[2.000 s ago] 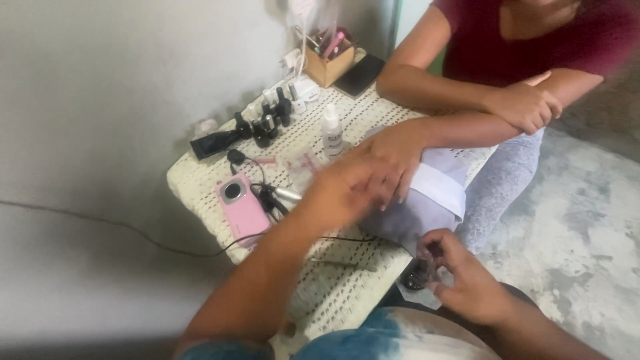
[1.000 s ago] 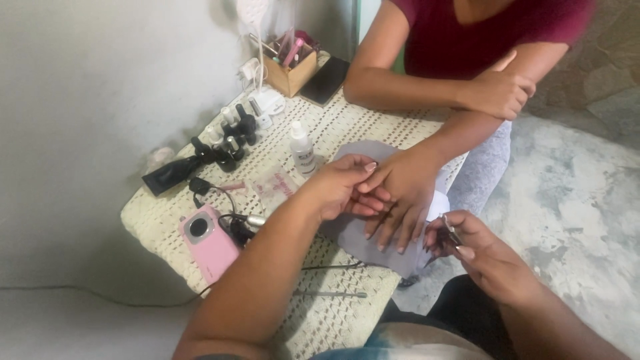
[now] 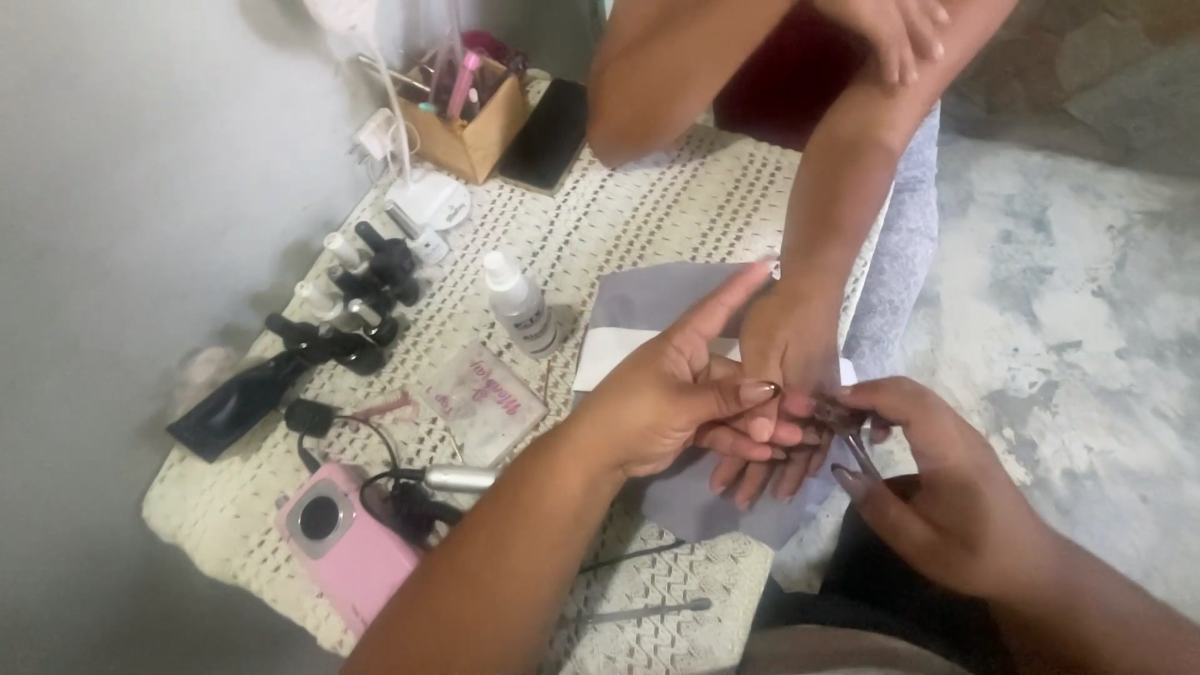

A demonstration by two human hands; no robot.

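My left hand (image 3: 689,403) holds the fingers of another person's hand (image 3: 792,347), thumb on top and index finger stretched out. That hand lies palm down over a grey cloth (image 3: 684,502) with a white band. In my right hand (image 3: 937,487), between thumb and fingers, is a small metal tool (image 3: 855,441), which looks like cuticle nippers; its tip is close to the other person's fingers. Just left of the cloth stands a white-capped plastic bottle (image 3: 523,309).
A pink nail drill unit (image 3: 347,553) with a silver handpiece (image 3: 459,478) lies left of my forearm. Nail polish bottles (image 3: 375,272), a box of tools (image 3: 469,136) and a phone (image 3: 547,136) line the far side. A thin metal tool (image 3: 647,611) lies at the near edge.
My right hand has brought the metal tool up to the other person's fingers. My left hand now holds those fingers; two seconds ago it was blurred over them. The view has shifted closer.
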